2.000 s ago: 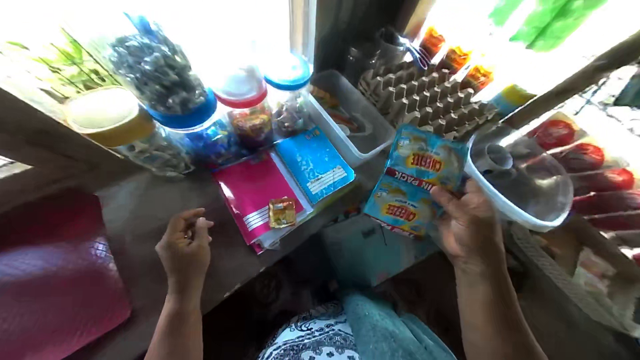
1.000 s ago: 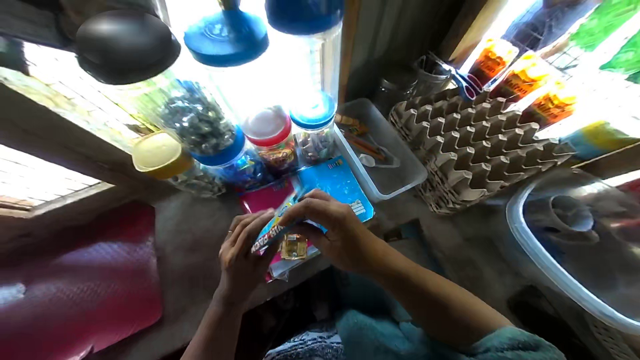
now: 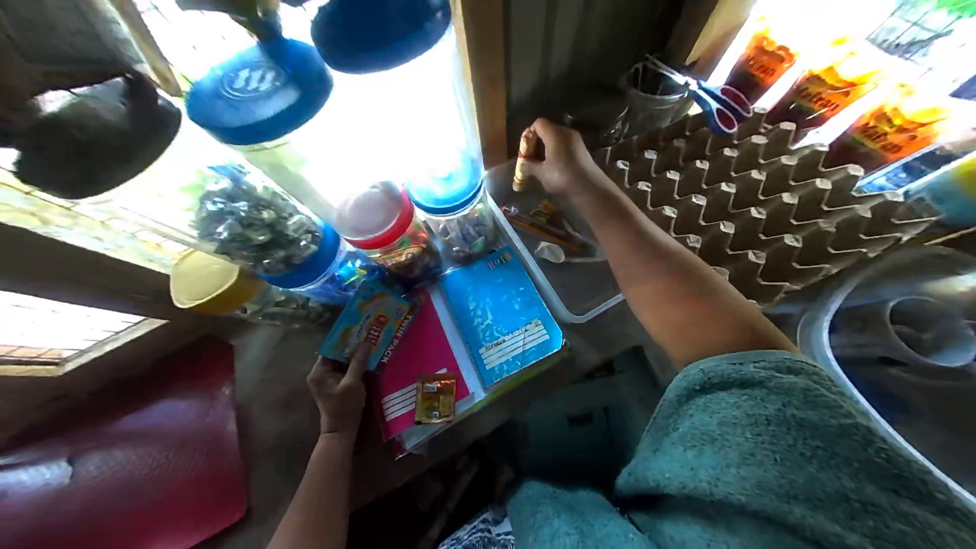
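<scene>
My left hand (image 3: 341, 389) holds a blue twin-pack coffee sachet (image 3: 371, 320) at its lower edge, left of a pink notebook (image 3: 427, 343). My right hand (image 3: 560, 156) grips a small tan, cylindrical item (image 3: 524, 158), its kind unclear, above a clear plastic container (image 3: 576, 301) with pencil-like sticks and small things inside. A blue notebook (image 3: 499, 305) overlaps the pink one, and a small gold sachet (image 3: 435, 398) lies on the pink cover.
Lidded candy jars (image 3: 377, 221) stand behind the notebooks. Cardboard egg trays (image 3: 709, 206), scissors (image 3: 720, 103) and orange-brown packs (image 3: 888, 126) are at the right, with a large clear tub (image 3: 900, 328) nearer. A dark red mat (image 3: 152, 457) lies at the left.
My hands have parted. The right has moved from the sachet over the notebooks to above the container and now grips the tan item; the left keeps the blue sachet.
</scene>
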